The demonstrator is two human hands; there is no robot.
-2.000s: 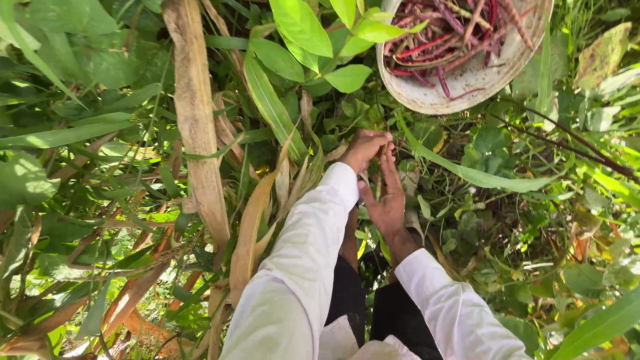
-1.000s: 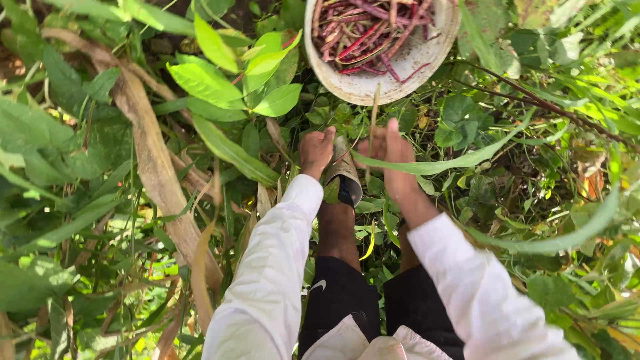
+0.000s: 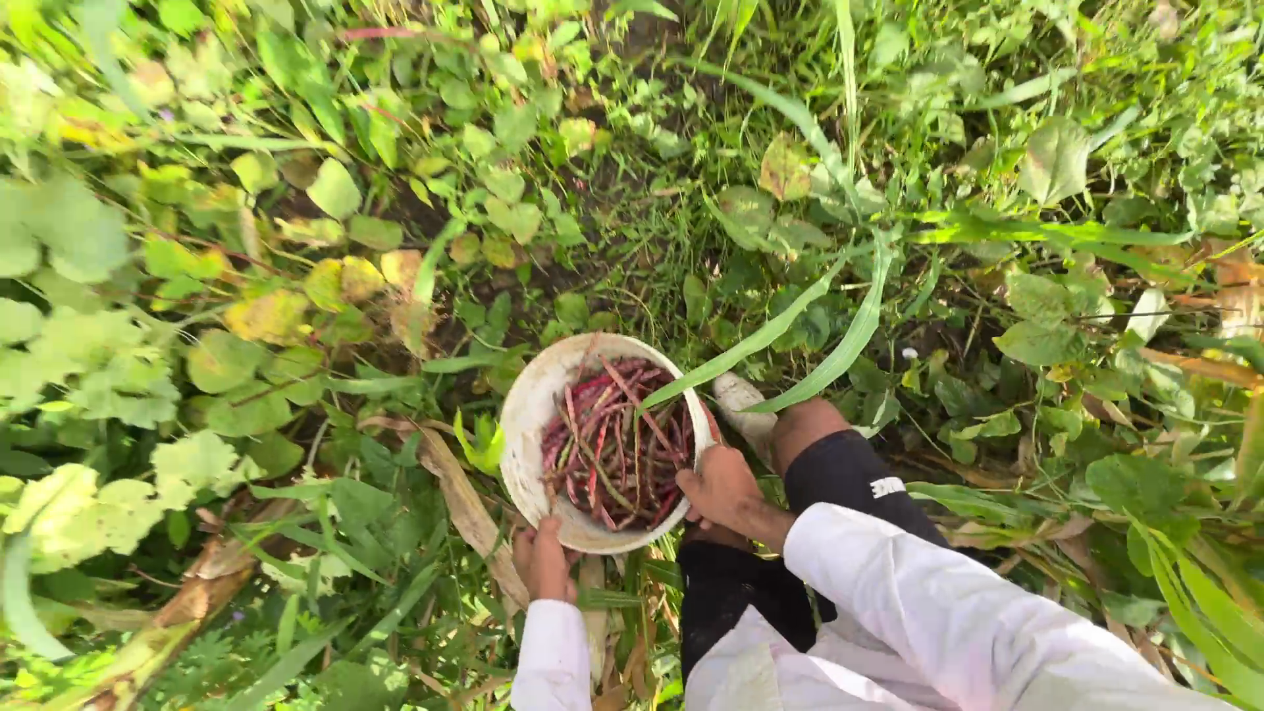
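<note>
A round whitish bucket (image 3: 528, 415) sits low in the middle of the head view, holding many long red and purple bean pods (image 3: 627, 439). My right hand (image 3: 726, 491) grips the bucket's right rim, thumb on top and fingers tucked out of sight. At the lower left rim is my left hand (image 3: 544, 561), its fingers up against the wall; part of its grip is hidden. One thin brown pod or stem lies near its fingertips at the rim. A long green leaf blade (image 3: 760, 346) reaches over the bucket's right edge.
Dense leafy vines (image 3: 237, 365) and weeds surround the bucket. A dry leaf (image 3: 464, 494) hangs at its lower left, and a thick dry stalk (image 3: 188, 602) lies farther left. My shoe (image 3: 743, 405) is close to the right rim. Grassy growth (image 3: 612, 197) covers the ground ahead.
Both hands, earlier close together below the bucket and off it, are now at its rim. The view has shifted greatly, and the bucket now shows whole.
</note>
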